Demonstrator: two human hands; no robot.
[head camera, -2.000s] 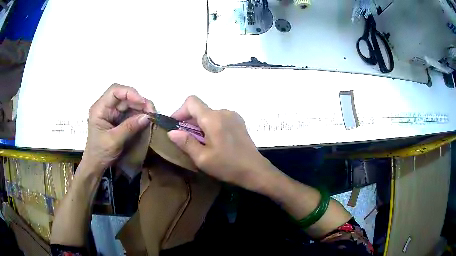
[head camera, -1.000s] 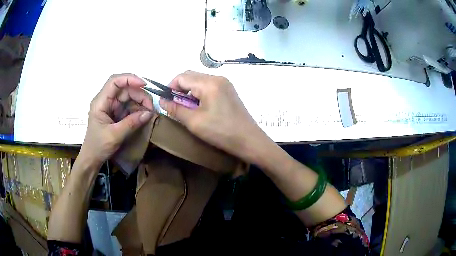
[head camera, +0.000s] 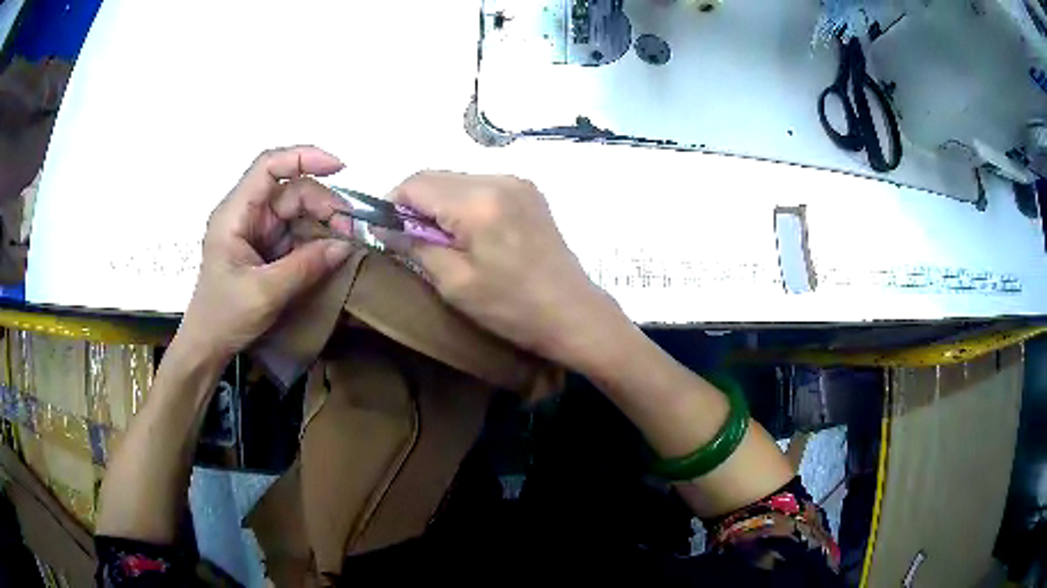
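A brown cloth garment (head camera: 362, 459) hangs from my hands over the table's front edge towards my lap. My left hand (head camera: 270, 241) pinches the top of its band end (head camera: 396, 304) between thumb and fingers. My right hand (head camera: 494, 247) holds small thread snips with a pink-purple handle (head camera: 423, 227). The snips' dark blades are slightly apart and point left, close to my left fingertips at the cloth's upper edge. Whether the blades touch the cloth cannot be told.
Black-handled shears (head camera: 859, 109) lie on the machine bed (head camera: 735, 86) at upper right, beside a pale thread tuft (head camera: 842, 21). The needle plate (head camera: 595, 29) is at the top. A small pale template (head camera: 793, 249) lies near the ruler marks. Cardboard (head camera: 953, 459) stands below right.
Since the earliest frame the snips have moved up from the cloth edge and their blades have parted. In the last second both hands shifted only slightly, with the blades now a little lower.
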